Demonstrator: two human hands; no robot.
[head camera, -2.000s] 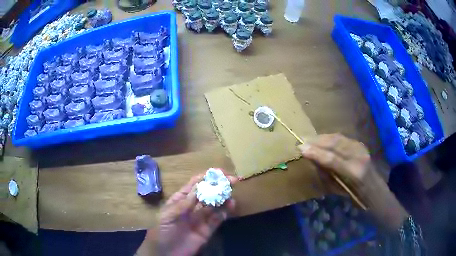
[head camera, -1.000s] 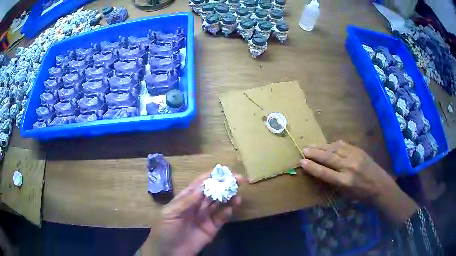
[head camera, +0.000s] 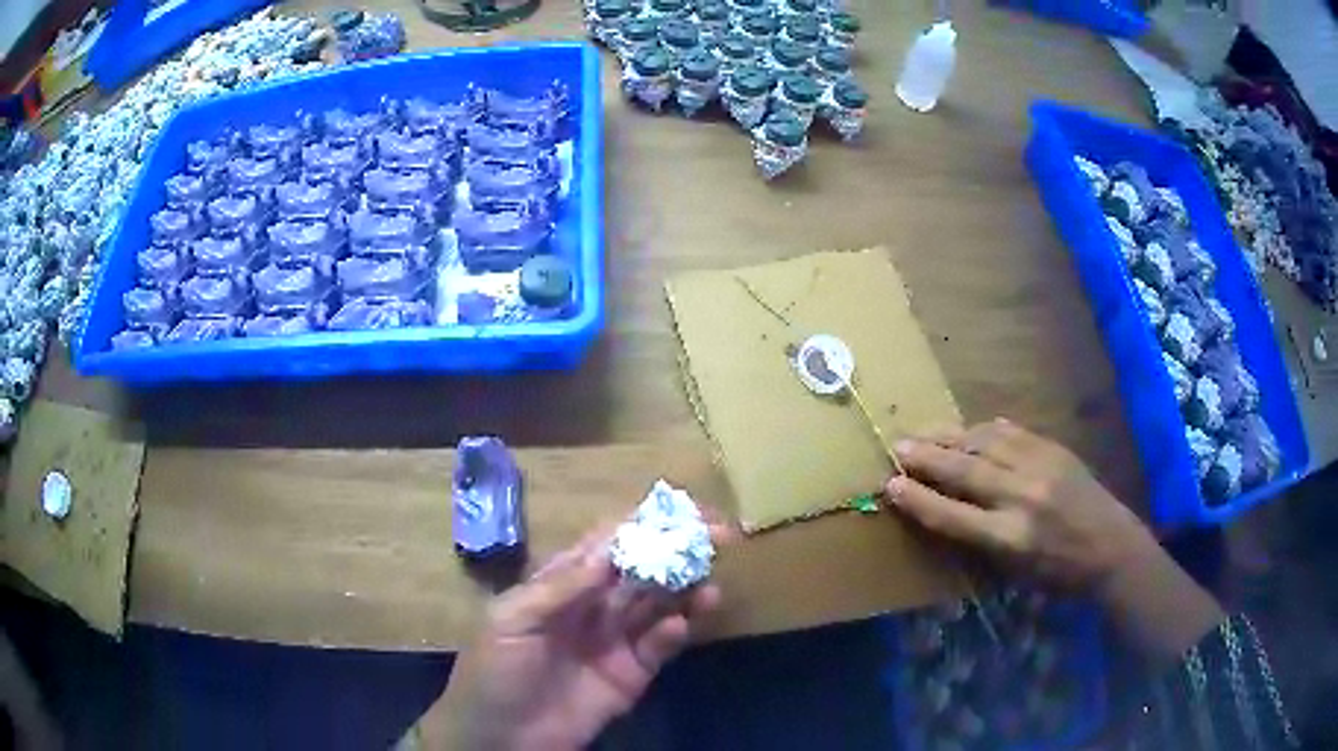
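My left hand (head camera: 587, 624) holds a white ruffled piece (head camera: 663, 540) between thumb and fingers above the table's front edge. My right hand (head camera: 1013, 506) pinches a thin tan glue stick (head camera: 876, 421). The stick's far tip is in the small white glue cup (head camera: 825, 365) with greyish contents. The cup sits on a tan cardboard pad (head camera: 778, 455). A purple piece (head camera: 489, 499) stands on the table to the left of my left hand, touching neither hand.
A large blue tray (head camera: 352, 357) holds rows of purple pieces. A narrow blue tray (head camera: 1142, 385) at right holds purple-and-white pieces. Grey-green topped pieces (head camera: 741, 74) and a squeeze bottle (head camera: 926, 68) stand at the back. Another cardboard (head camera: 88, 550) lies at left.
The view has shifted, so table things appear further right. The white piece has turned in my left hand. The stick stands steeper in the cup, and my right hand has changed its hold on it.
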